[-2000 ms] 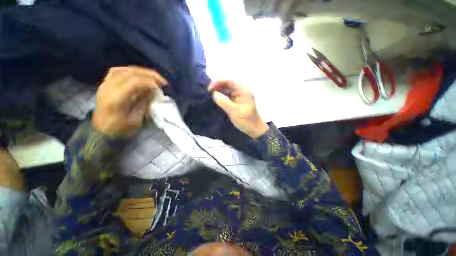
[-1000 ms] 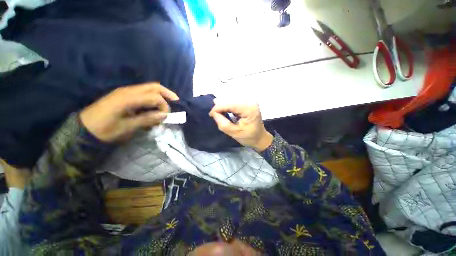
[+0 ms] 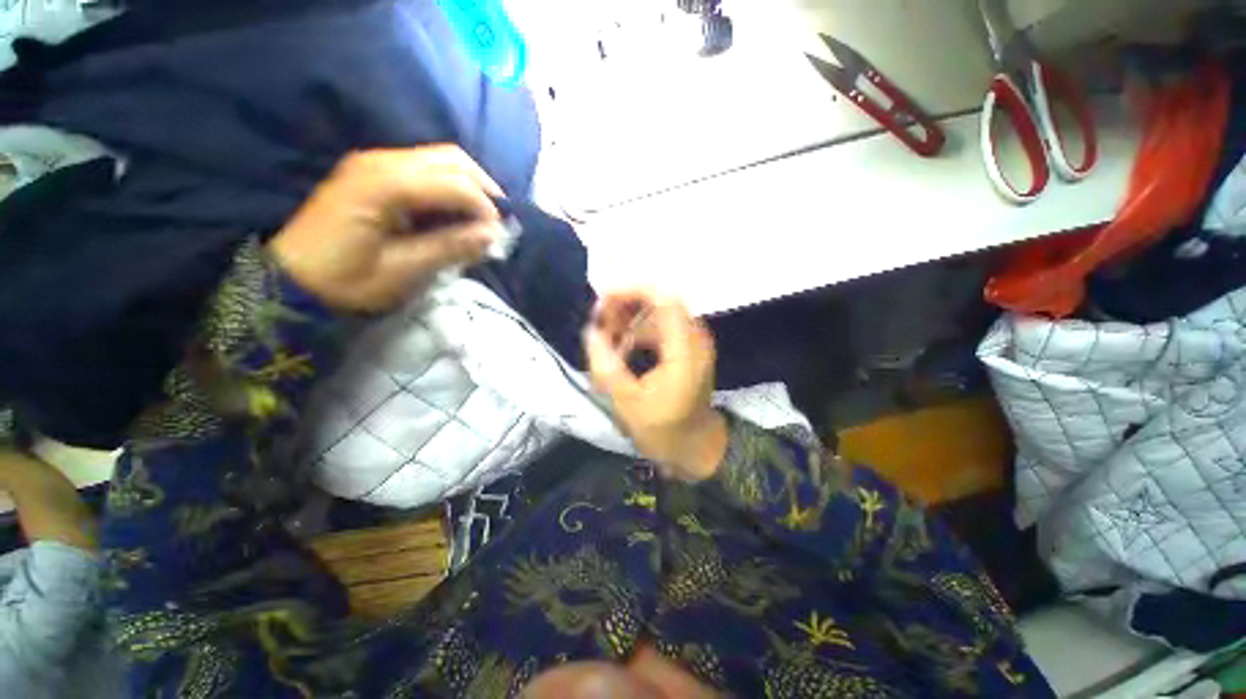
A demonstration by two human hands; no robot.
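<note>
Navy shell fabric (image 3: 328, 82) spreads over the left and reaches down between my hands. White quilted lining (image 3: 396, 410) with dark stitched lines hangs below it over my lap. My left hand (image 3: 396, 230) pinches the edge of the navy fabric and a small white bit between thumb and fingers. My right hand (image 3: 656, 369) is slightly blurred beside the navy edge, its thumb and fingertips close together; the fabric at its fingertips is hard to make out.
Red thread snips (image 3: 888, 112) and red-and-white-handled scissors (image 3: 1032, 123) lie on the white machine table (image 3: 779, 225). A red-orange plastic sheet (image 3: 1161, 178) hangs at its right edge above quilted pieces (image 3: 1134, 464). A blue lamp (image 3: 481, 34) is at the top. Another person's arm (image 3: 48, 505) shows at the left.
My left hand has moved slightly up and right with the pinched edge. My right hand has moved down. The view has shifted, so the scissors and snips sit further left and higher.
</note>
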